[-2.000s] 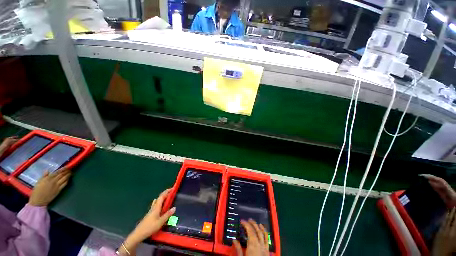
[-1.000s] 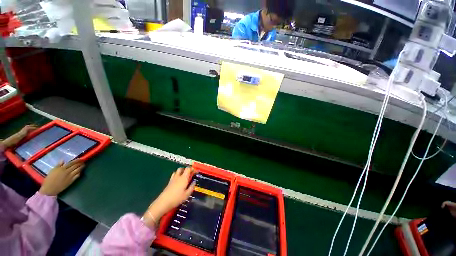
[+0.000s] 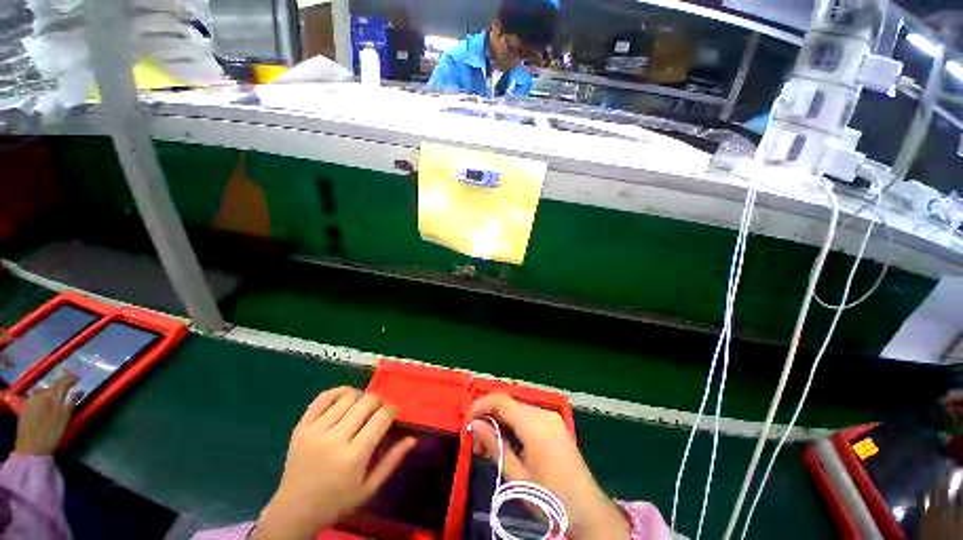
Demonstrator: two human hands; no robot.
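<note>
Two joined red trays lie in front of me. The left tablet has a dark screen and sits low, so the tray's red floor shows above its top edge. My left hand holds this tablet at its upper left, with the thumb over the screen. My right hand pinches the plug end of a white USB cable near the divider, right of the tablet's top edge. The cable hangs in small loops below the fingers. The right tablet is dark and mostly hidden by my right hand.
At left, a person's hand touches tablets in another red tray pair. At right, another red tray holds a tablet. White cords hang from a socket tower. A raised white shelf runs across; a person in blue sits behind.
Both my hands are now at the tray pair, the right one with a white cable. The left tablet has shifted towards me and its screen has gone dark. The view has swung left.
</note>
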